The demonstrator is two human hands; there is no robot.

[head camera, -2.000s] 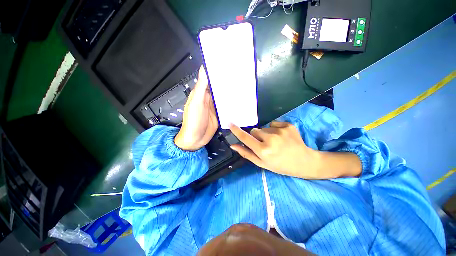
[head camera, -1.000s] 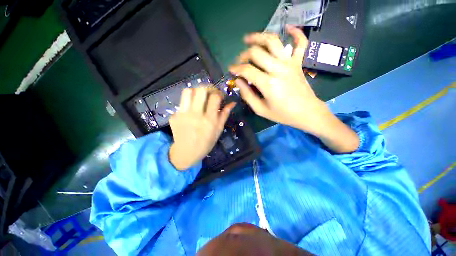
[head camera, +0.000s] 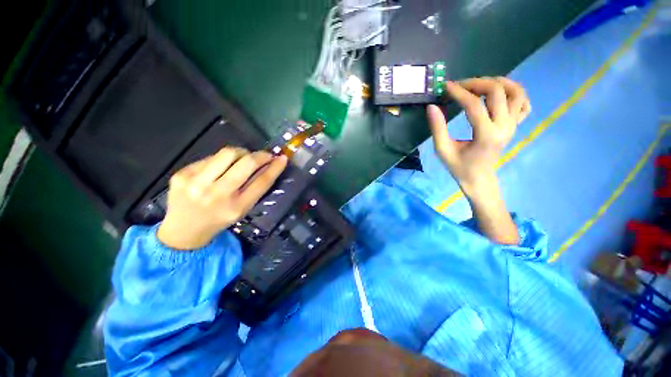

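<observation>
A phone display assembly (head camera: 305,163) lies back side up over the foam tray (head camera: 335,241). My left hand (head camera: 221,193) is on it, fingertips pressing at the orange-gold flex cable (head camera: 299,141). That cable runs to the green adapter board (head camera: 326,109), which joins the white wire bundle (head camera: 335,53). My right hand (head camera: 482,129) is at the black screen tester box (head camera: 401,92), index fingertip at its green buttons, thumb apart below; it holds nothing. The tester's small display is lit white.
Another display assembly (head camera: 283,254) lies in the tray pocket nearest me. A black cable (head camera: 390,140) runs from the tester. Blue floor (head camera: 566,125) with yellow lines lies right of the bench, with red and blue objects (head camera: 649,247) at the far right.
My right hand has moved from the flex cable area to the tester's buttons. My left hand stays at the tray, now on a back-up display assembly; earlier a white-lit screen was held up.
</observation>
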